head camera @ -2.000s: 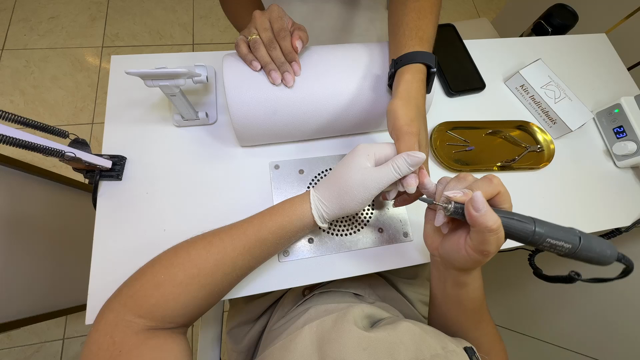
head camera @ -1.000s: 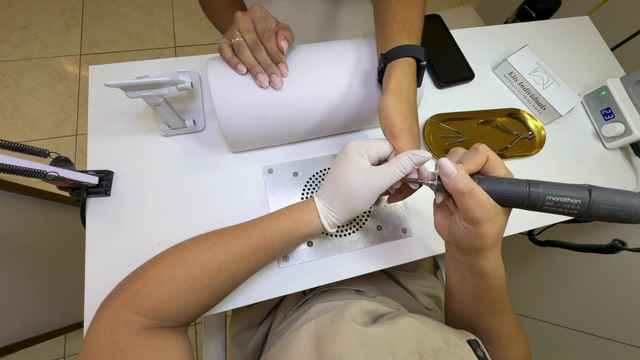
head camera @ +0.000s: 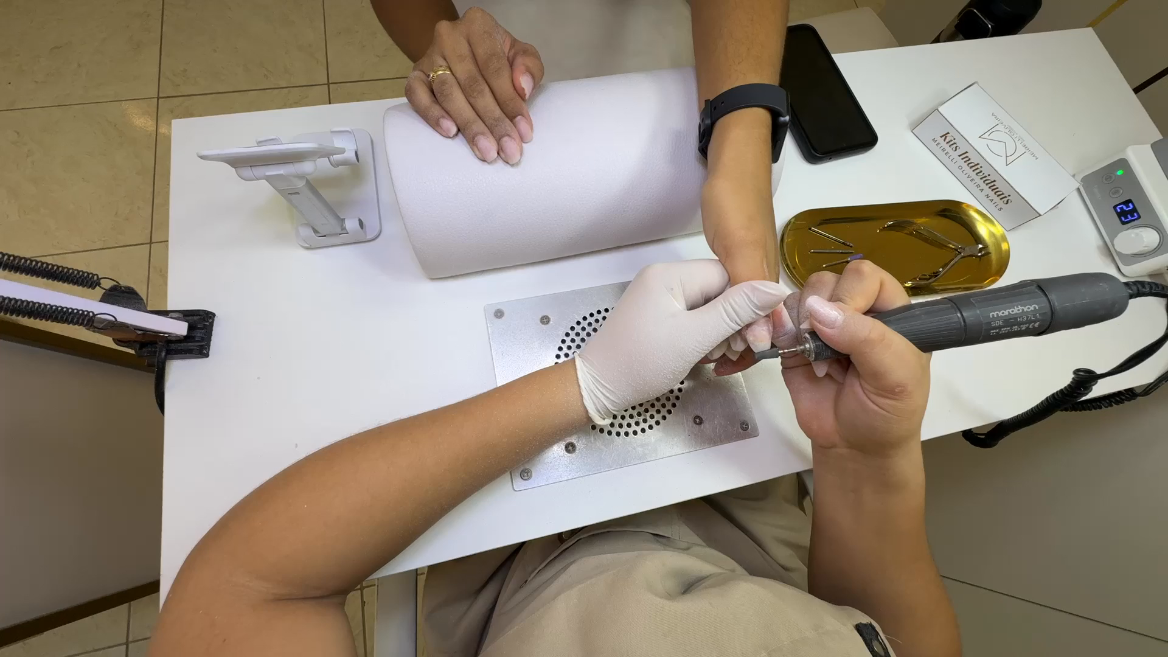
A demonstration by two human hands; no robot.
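My left hand (head camera: 671, 333), in a white glove, grips the fingers of the other person's hand (head camera: 744, 228) above a perforated metal dust-extractor plate (head camera: 538, 401). A dark watch (head camera: 750, 108) is on that person's wrist. Bare, my right hand (head camera: 858, 360) holds a grey Marathon nail drill handpiece (head camera: 1013, 310) near its front end. Its bit (head camera: 776, 352) points left and lies at a fingertip of the held hand; whether it touches the nail cannot be told. The person's other hand (head camera: 474, 87), with a ring, rests on a white cushioned armrest (head camera: 557, 182).
Behind the handpiece lies a gold tray (head camera: 995, 246) with nippers (head camera: 949, 251) and small bits. Near it are a phone (head camera: 830, 96), a printed box (head camera: 995, 155) and the drill's control unit (head camera: 1127, 214). A white stand (head camera: 315, 201) and a clamped lamp arm (head camera: 137, 319) are at left.
The handpiece has turned in my right hand: its rear end, which pointed lower right two seconds ago, now points slightly up to the right. My left hand keeps its hold on the person's fingers.
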